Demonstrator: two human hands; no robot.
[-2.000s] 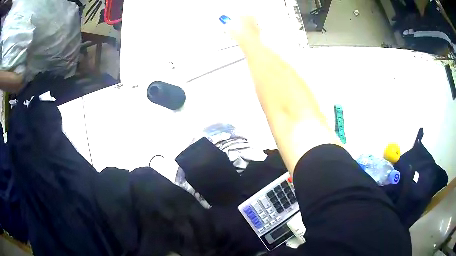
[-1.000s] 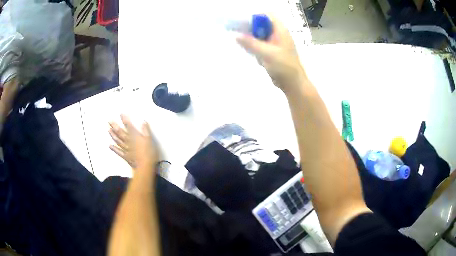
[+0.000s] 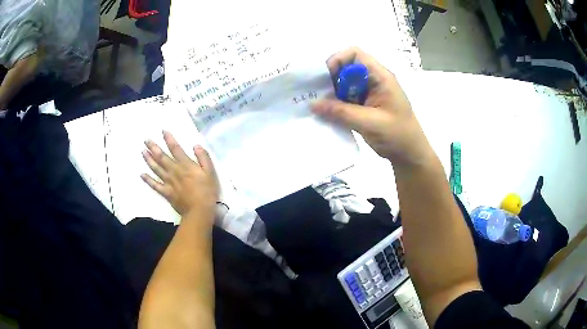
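Note:
A large white sheet with handwriting lies on the white table, its lower edge over dark cloth. My right hand is at the sheet's right side. It grips a round blue-capped object, with thumb and fingers also at the paper's edge. My left hand rests on the table left of the sheet, fingers spread, holding nothing. A calculator lies on the dark cloth near my right forearm.
A green strip, a yellow ball-like object and a water bottle lie to the right. Dark cloth is heaped at the left. A person's forearm and pale clothing show at the upper left.
The written sheet now lies over the table and hides the dark oblong case seen earlier. My right hand has come down closer with the blue-capped object. My left hand entered earlier and stays spread.

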